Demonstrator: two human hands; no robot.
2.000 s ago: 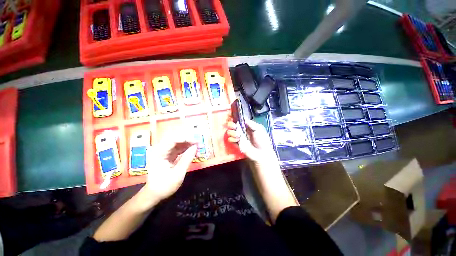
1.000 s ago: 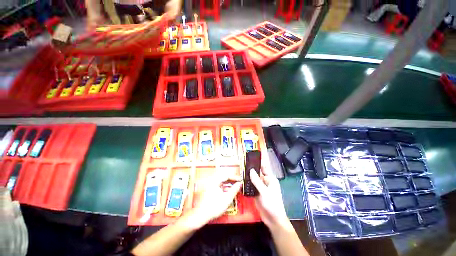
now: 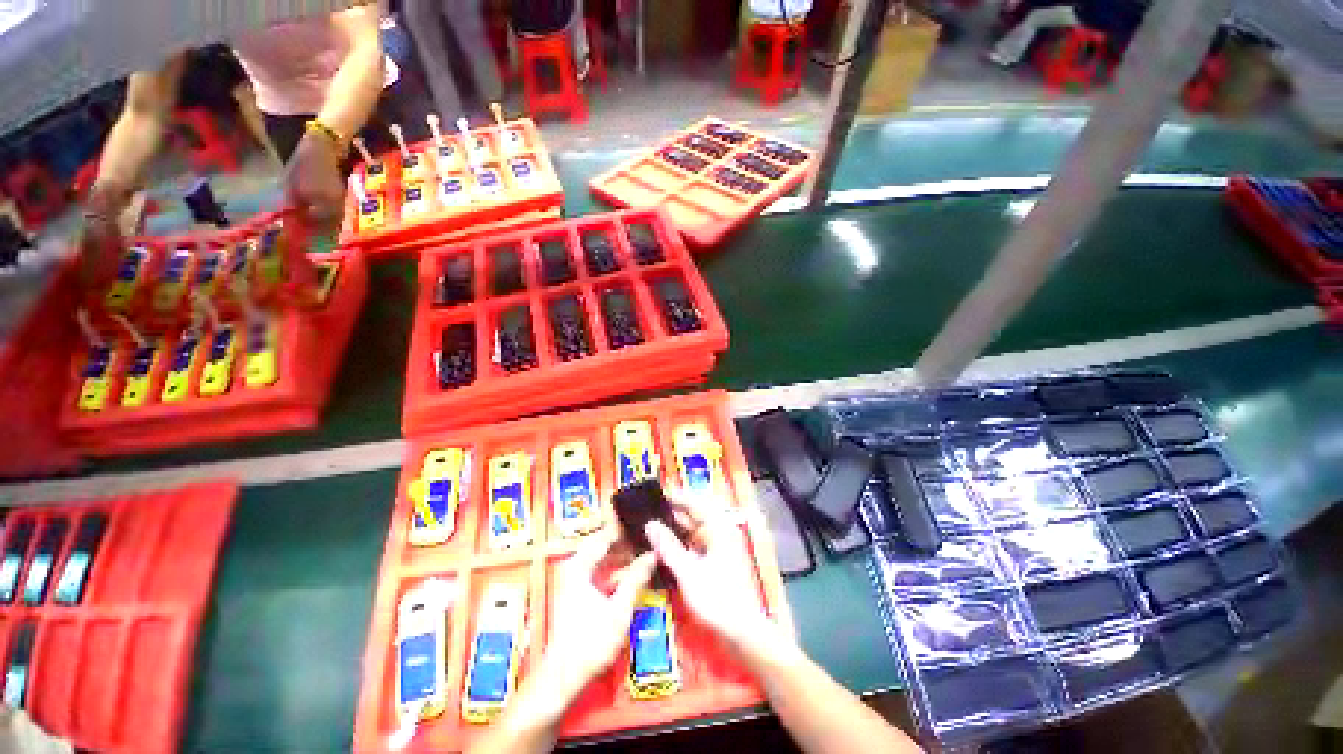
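Observation:
My left hand (image 3: pixel 595 616) and my right hand (image 3: pixel 716 576) together hold a black keypad phone (image 3: pixel 644 510) above the middle of the red phone tray (image 3: pixel 389 589). Both thumbs are on the phone's lower part. Uncovered yellow phone bodies with blue rectangles, such as this one (image 3: pixel 572 489), lie in the tray's back row. Two more (image 3: pixel 421 656) lie front left, and another (image 3: pixel 653 644) lies in a front pocket below my hands. Loose black covers (image 3: pixel 841 483) lie between the tray and the clear blister tray (image 3: pixel 953 589), which holds black covers in its pockets.
Stacked red trays (image 3: pixel 567 388) of black phones stand behind the phone tray. A person (image 3: pixel 312 89) handles trays of yellow phones at back left. Another red tray (image 3: pixel 211 545) is at left. A slanted grey pole (image 3: pixel 1063 206) rises behind the blister tray.
The black phone has moved left from the tray's right side and is now in both hands, tilted. The view has risen to the far bench. The other person's tray has been lowered onto the stack.

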